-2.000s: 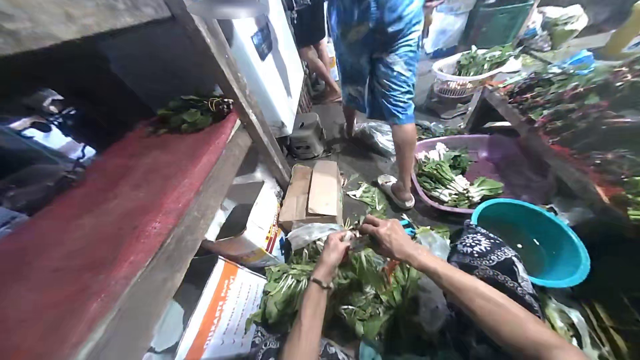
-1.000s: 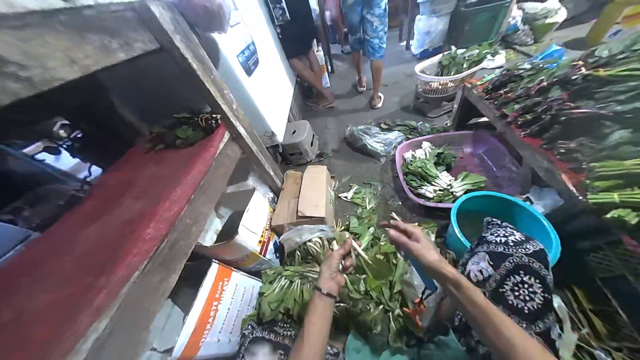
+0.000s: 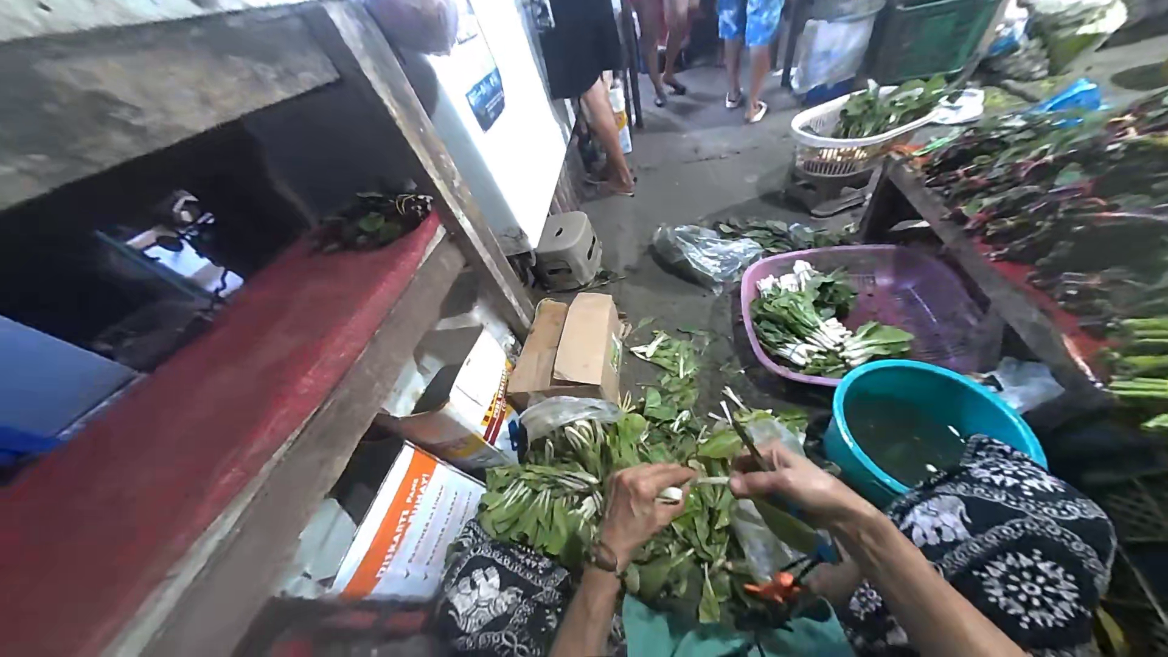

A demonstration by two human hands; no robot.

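Note:
My left hand [image 3: 639,502], with a dark bracelet at the wrist, is closed around the white stem of a leafy green. My right hand [image 3: 787,482] meets it from the right, its fingers pinching a stalk and a leaf; a thin dark item also lies along these fingers, too unclear to name. Beneath both hands spreads a heap of leafy greens [image 3: 547,506] with pale stems. A teal plastic basin [image 3: 853,438] stands to the right, holding water. Behind it, trimmed white-stemmed greens [image 3: 821,333] lie in a purple plastic basin [image 3: 753,319].
On the left runs a red-topped wooden stall [image 3: 228,374] with cardboard boxes [image 3: 584,342] beside it. A grey stool [image 3: 568,251] and a plastic bag [image 3: 707,255] are on the floor. Leafy produce [image 3: 1068,192] covers the right stall. People's legs [image 3: 753,64] show at the back.
My hands, apart a second ago, have come close together over the heap. The person in blue patterned shorts has walked away toward the back.

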